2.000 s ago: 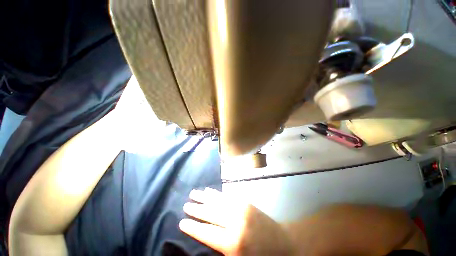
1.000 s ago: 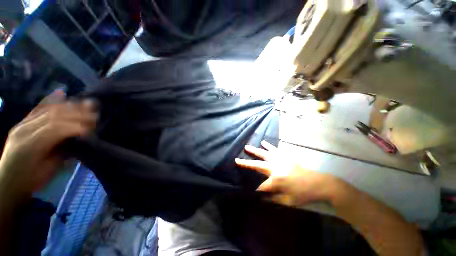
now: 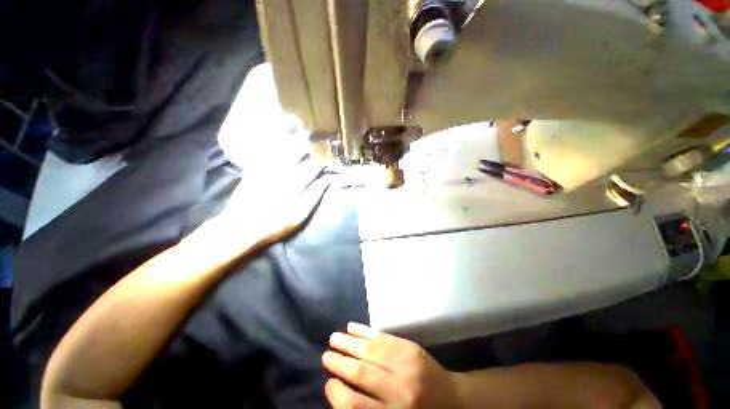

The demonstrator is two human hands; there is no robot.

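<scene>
The dark garment piece (image 3: 320,268) lies on the left of the machine bed, its straight right edge running from the needle area down to the front edge. My left hand (image 3: 280,180) lies on the cloth just left of the presser foot (image 3: 340,152); glare washes out its fingers. My right hand (image 3: 384,371) is at the cloth's lower right corner, at the bed's front edge, with fingers curled over the cloth; whether it pinches the cloth is unclear. The cream sewing machine head (image 3: 320,64) stands above.
Thread snips (image 3: 520,177) with pink-red handles lie on the machine bed (image 3: 512,272) right of the needle. A switch box (image 3: 679,236) with a red light is at the table's right. A black garment pile (image 3: 112,88) is at upper left. A tension knob (image 3: 435,40) is on the head.
My left hand has come from the far left, where it held up the cloth, to beside the presser foot. My right hand is now at the bed's front edge. The cloth lies flatter; the view has shifted.
</scene>
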